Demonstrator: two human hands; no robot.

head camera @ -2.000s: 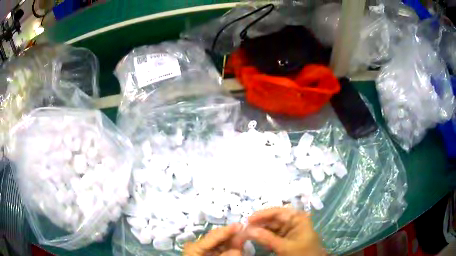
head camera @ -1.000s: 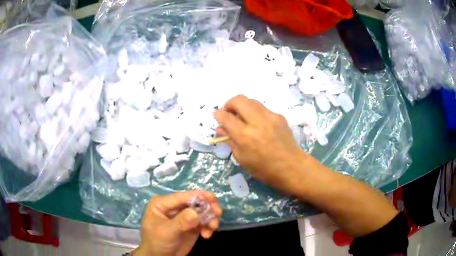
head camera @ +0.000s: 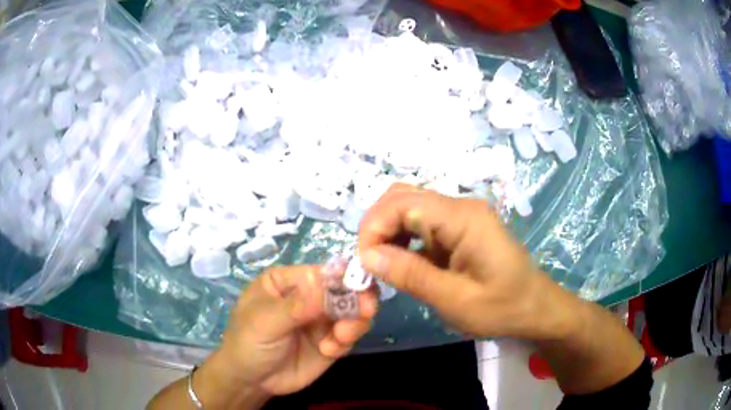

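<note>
My left hand (head camera: 292, 320) holds a small clear housing (head camera: 342, 301) in its fingertips, low in the middle of the view. My right hand (head camera: 457, 260) holds a bright white insert disc with dark holes (head camera: 357, 275) between thumb and finger, at the upper part of the housing. Whether the disc is seated in the housing cannot be told. No stick can be made out in my right hand now. Behind the hands lies the overexposed white parts pile (head camera: 321, 120), with a loose holed insert (head camera: 407, 26) at its far edge.
A wrinkled clear plastic sheet (head camera: 613, 200) lies under the pile on the green table (head camera: 697, 204). A bulging poly bag of parts (head camera: 68, 152) is at left, another clear bag (head camera: 681, 72) at right. A dark phone (head camera: 589, 54) and red-orange cloth (head camera: 513, 12) are at the far side.
My right hand has moved from the pile towards me to my left hand, now with a white disc in its fingers. My left hand has risen slightly with the housing. The stick no longer shows.
</note>
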